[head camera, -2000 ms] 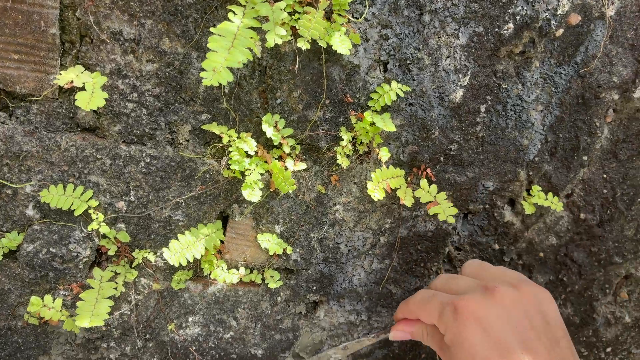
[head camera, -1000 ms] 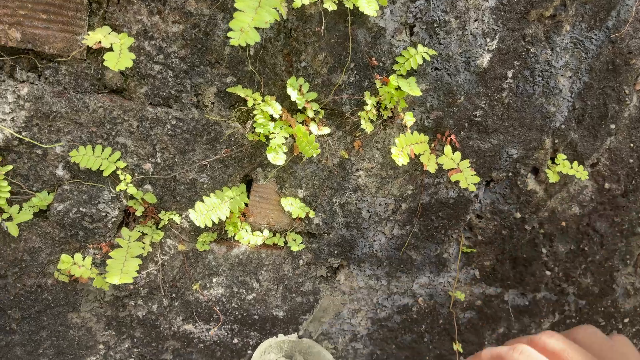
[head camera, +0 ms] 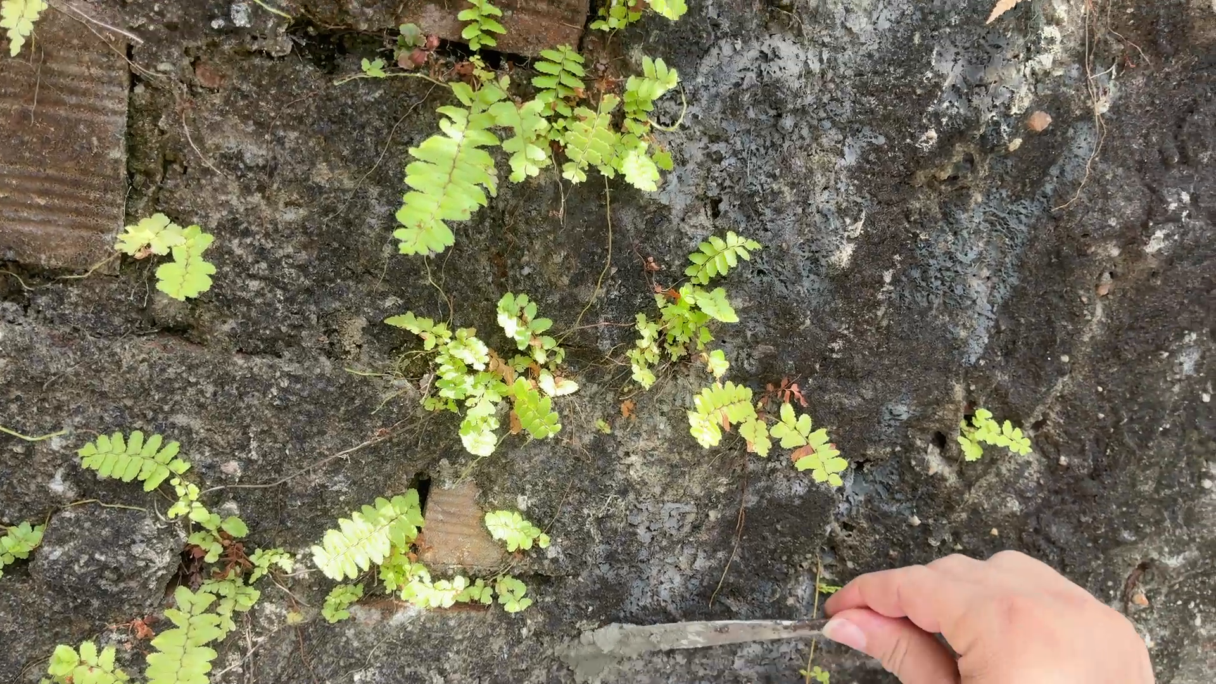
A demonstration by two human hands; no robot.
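My right hand [head camera: 988, 622] comes in at the lower right, thumb and fingers pinching the thin shank of a metal trowel or spatula [head camera: 712, 635]. Its blade points left and lies flat or nearly flat at the wall, with grey mortar [head camera: 613, 646] at its tip. Behind it is a dark, weathered masonry wall [head camera: 893, 313]. A small fern [head camera: 437, 584] grows around an exposed brick piece [head camera: 460, 527] up and left of the blade. My left hand is not in view.
More ferns root in the wall: a large clump [head camera: 451, 171] at the top, others in the middle [head camera: 484, 380] and lower left [head camera: 190, 632], and a small sprig [head camera: 993, 434] at the right. A ribbed brick [head camera: 59, 152] shows at the upper left. Thin roots hang down the surface.
One second ago only part of my hand showed at the bottom edge, with a rounded grey end of something nearby. Now the hand is higher, the tool shows and that grey end is out of view.
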